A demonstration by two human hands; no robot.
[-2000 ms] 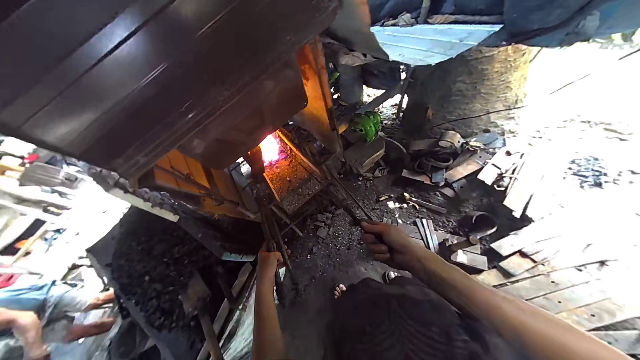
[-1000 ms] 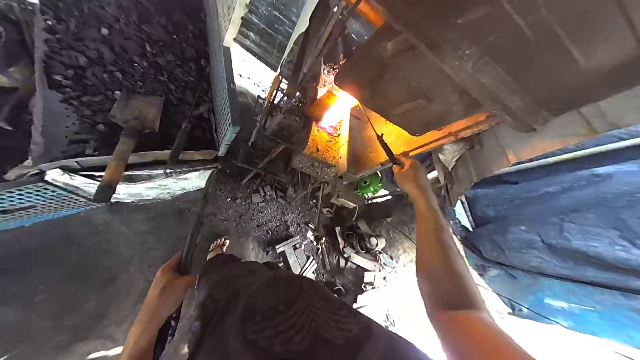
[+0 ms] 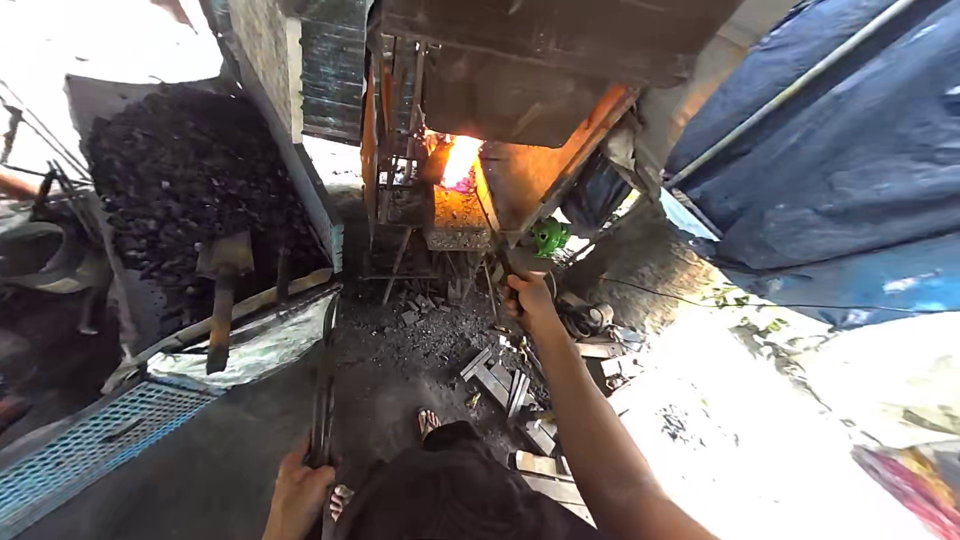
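Observation:
At the top centre a forge [image 3: 459,238] burns with a bright flame [image 3: 460,161] under a dark metal hood [image 3: 517,94]. My right hand [image 3: 529,298] grips a dark metal rod [image 3: 504,259], which points up toward the forge's near right edge; its far end is hard to make out. Low in the view my left hand [image 3: 301,480] is closed around long dark tongs [image 3: 324,397], held roughly upright and away from the fire. The tongs' tips are too blurred to judge, and nothing is plainly seen between them.
A bin of charcoal [image 3: 187,172] with a shovel [image 3: 225,289] stands left, beside blue metal mesh [image 3: 112,431]. Flat metal pieces [image 3: 499,382] litter the ground right of my bare or sandalled foot [image 3: 428,422]. A green blower [image 3: 550,237] sits beside the forge; a blue tarpaulin [image 3: 832,150] hangs right.
The view has swung widely. Both hands were near the forge two seconds ago; my left hand with its long tool is now farther from it. My right hand still holds the rod by the forge.

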